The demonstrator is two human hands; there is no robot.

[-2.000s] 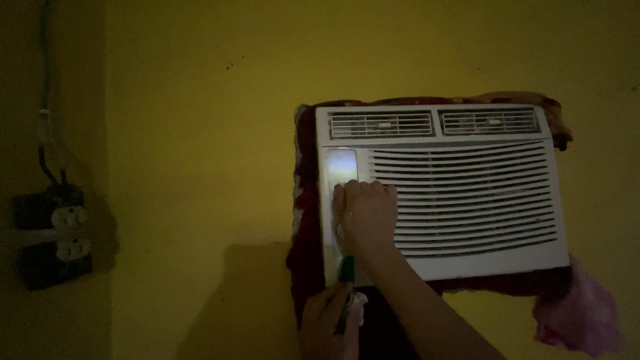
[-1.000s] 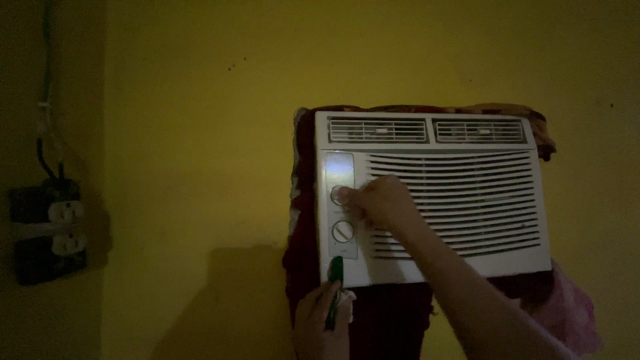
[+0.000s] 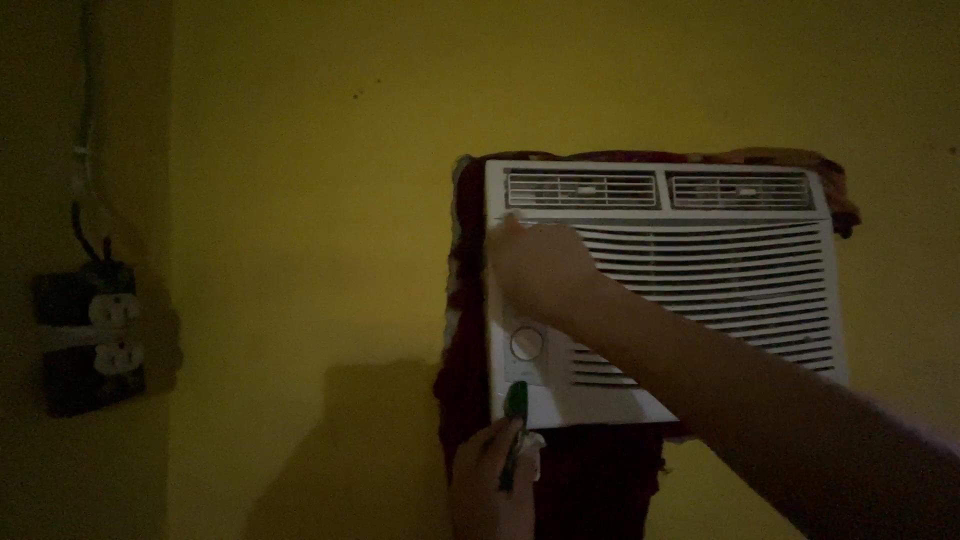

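A white window air conditioner (image 3: 589, 409) is set in a yellow wall, with two louvred vents on top and a slatted grille below. My right hand (image 3: 540, 270) reaches across its front and lies over the upper part of the control panel; its fingertips are near the panel's top, and whether they hold something is not clear. One round knob (image 3: 526, 343) shows below this hand. Under the unit's lower left corner, my left hand (image 3: 495, 469) holds a slim green object (image 3: 516, 401) and a crumpled whitish piece (image 3: 534, 448), perhaps cloth or tissue.
Dark red cloth (image 3: 600, 480) is packed around the unit's left side and hangs below it. A patterned cloth (image 3: 840, 191) pokes out at the top right. At the far left, electrical outlets (image 3: 116, 309) in dark boxes hang with a cable (image 3: 86, 112) running up. The scene is dim.
My right hand has moved up the control panel from the knobs to near its top. My left hand stays by the unit's lower left corner with the green object.
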